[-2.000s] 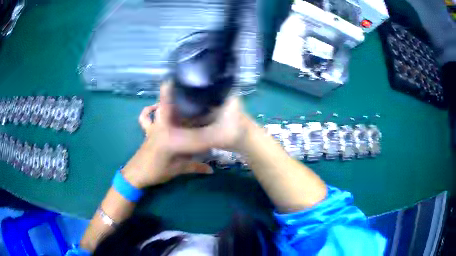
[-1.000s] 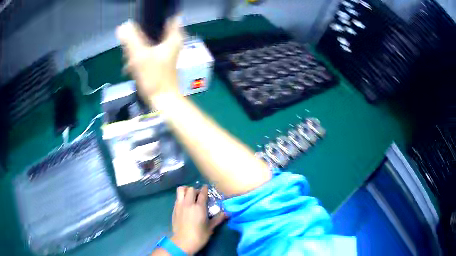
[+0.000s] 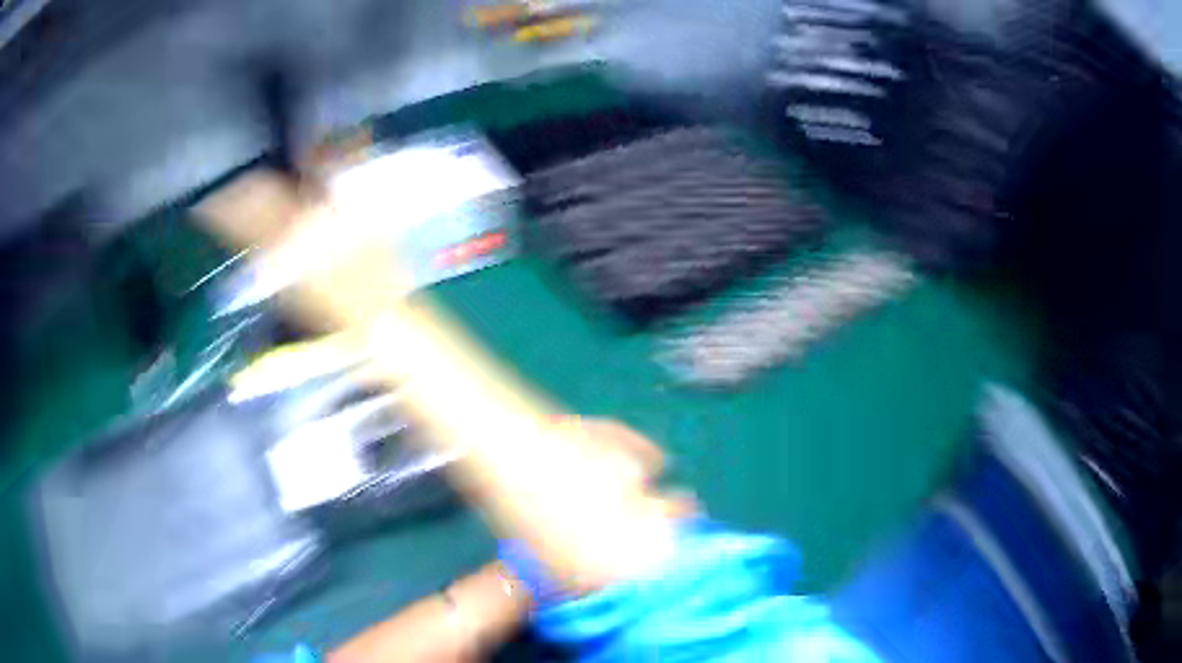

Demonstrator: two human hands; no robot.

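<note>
The view is strongly blurred. My right hand (image 3: 279, 214) reaches far to the upper left, with its fingers around the dark upright electric screwdriver (image 3: 275, 117). My left forearm passes under my right forearm. My left hand (image 3: 622, 453) shows only partly beyond it, on the side toward the module row; whether it holds anything is not visible. A slanting row of silver-grey module sub-assemblies (image 3: 791, 317) lies on the green mat to the right of my left hand.
The white screw feeder (image 3: 324, 460) is left of my right forearm. The power supply box (image 3: 473, 214) with a red switch is behind it. Clear blister trays (image 3: 162, 525) lie at the left. The black component tray (image 3: 674, 214) is behind the module row. A blue stool (image 3: 933, 570) is lower right.
The view has swung from the clear trays toward the feeder and black tray. Since the middle frame, my left hand has moved from beside the feeder toward the module row. My right hand stays raised with the screwdriver.
</note>
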